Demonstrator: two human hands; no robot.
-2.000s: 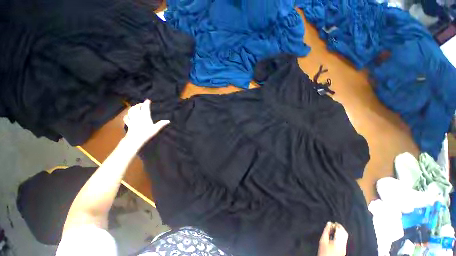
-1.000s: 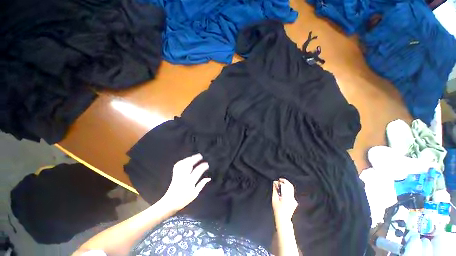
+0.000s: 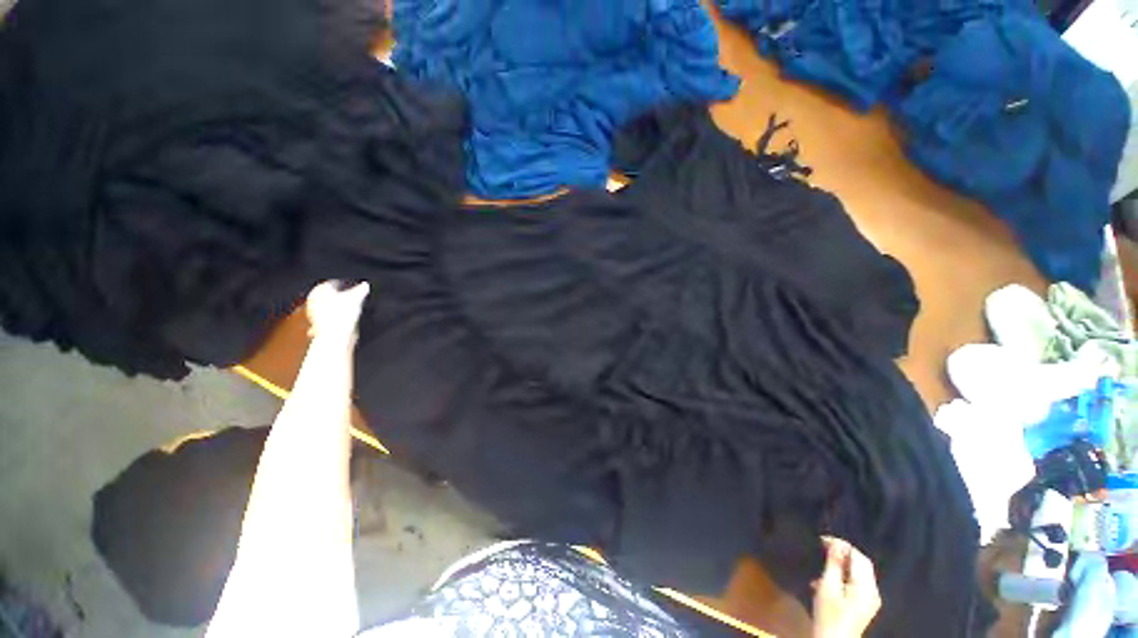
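A black dress (image 3: 587, 337) lies spread across the table in front of me, its gathered tiers and puckered seams running sideways. My left hand (image 3: 337, 309) is at the dress's left edge, beside the black pile, with black cloth at its fingertips. My right hand (image 3: 849, 583) is low at the right, over the lower skirt, fingers bent together. Whether it holds a tool or cloth is too blurred to tell. Thin dark ties (image 3: 781, 152) lie at the dress's upper right.
A large black garment pile (image 3: 162, 162) is at the left. Blue garments (image 3: 574, 75) lie at the far side and more blue cloth (image 3: 1011, 125) at the right. White lumps (image 3: 998, 374), green cloth (image 3: 1083, 322) and small supplies are at right. A dark object (image 3: 187, 523) stands below the table edge.
My left hand has moved up and left to the skirt's edge, and the skirt is spread out leftward against the pile. My right hand has moved right and down.
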